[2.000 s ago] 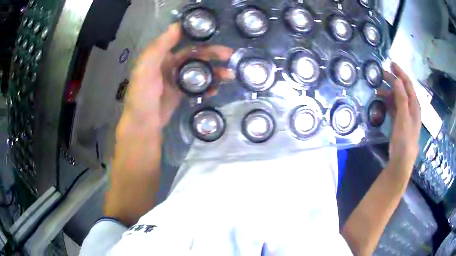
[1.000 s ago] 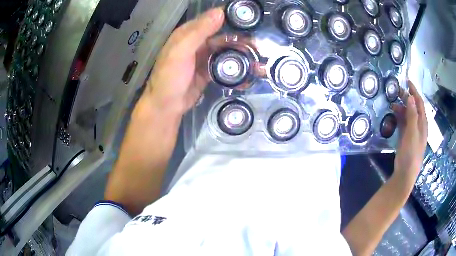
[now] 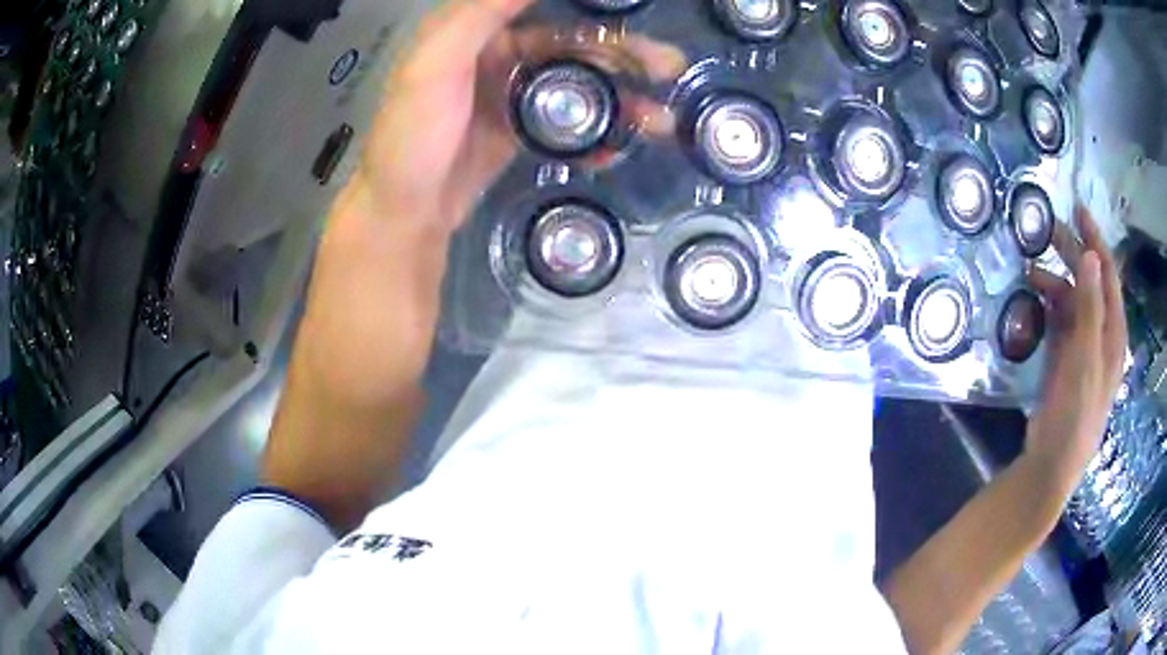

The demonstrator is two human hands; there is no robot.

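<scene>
A clear blister tray point(image 3: 793, 356) with rows of round speaker drivers point(image 3: 737, 136), black rings with shiny silver centres, is held in front of my white work clothing. The tray's far edge is cut off by the top of the picture. My left hand point(image 3: 442, 122) grips the tray's left side; its fingers show through the clear plastic underneath. My right hand point(image 3: 1085, 326) holds the tray's right edge, with its fingertips beside the lower right driver.
A pale metal machine surface point(image 3: 275, 154) with a dark curved edge lies to the left. More shiny round parts point(image 3: 64, 166) show at the far left. Other shiny parts point(image 3: 1126, 448) show at the right edge. Cables and rails are at lower left.
The tray and both hands have shifted right since the first frame. Over the last second, the tray's left side has moved up towards the top of the picture.
</scene>
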